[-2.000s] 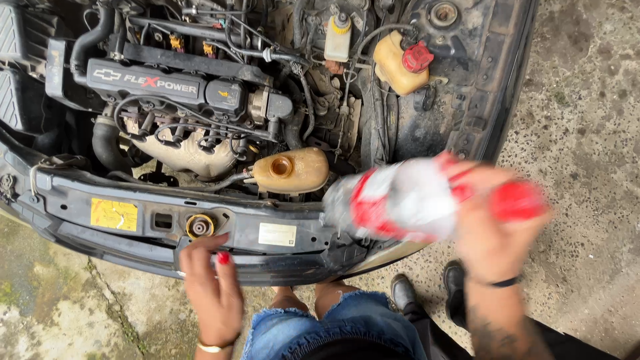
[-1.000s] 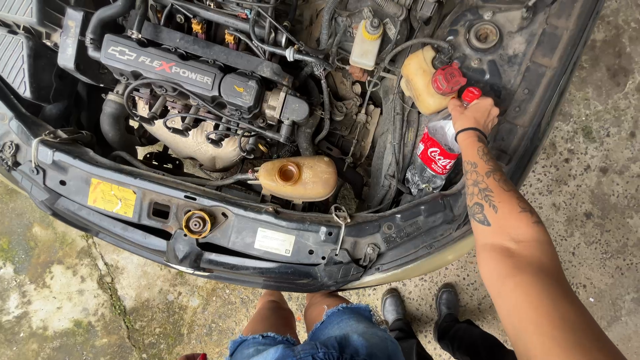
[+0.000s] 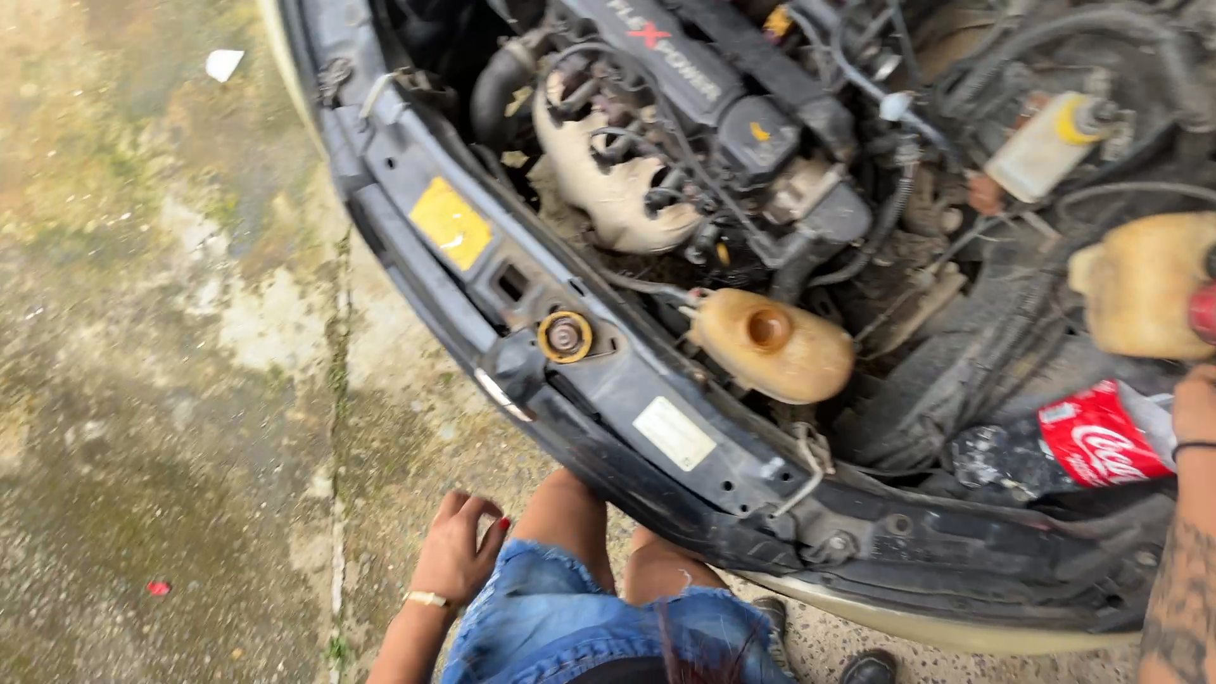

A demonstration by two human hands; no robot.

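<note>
My left hand [image 3: 461, 546] hangs low beside my denim shorts, its fingers loosely bent and holding nothing. At the right edge my right hand [image 3: 1195, 404] is partly cut off, close to the upper end of a plastic cola bottle [image 3: 1107, 435] with a red label; its grip is hidden. The bottle rests in the corner of the engine bay. Just above that hand is a translucent yellowed reservoir [image 3: 1145, 285] with a red cap [image 3: 1204, 313]. A coolant expansion tank [image 3: 779, 347] with an uncapped neck sits behind the front panel.
The front panel [image 3: 608, 380] crosses diagonally, with a yellow-rimmed hood latch [image 3: 565, 336] and a bent metal hook [image 3: 812, 470]. Behind are the engine cover [image 3: 655, 52] and a fluid reservoir [image 3: 1045, 147]. Another person's shoe [image 3: 869, 667] shows below the bumper.
The view has swung left. The bottle went from above the front edge into the engine bay between the earlier frames. My left hand, out of view one second ago, shows again, lower by my thigh.
</note>
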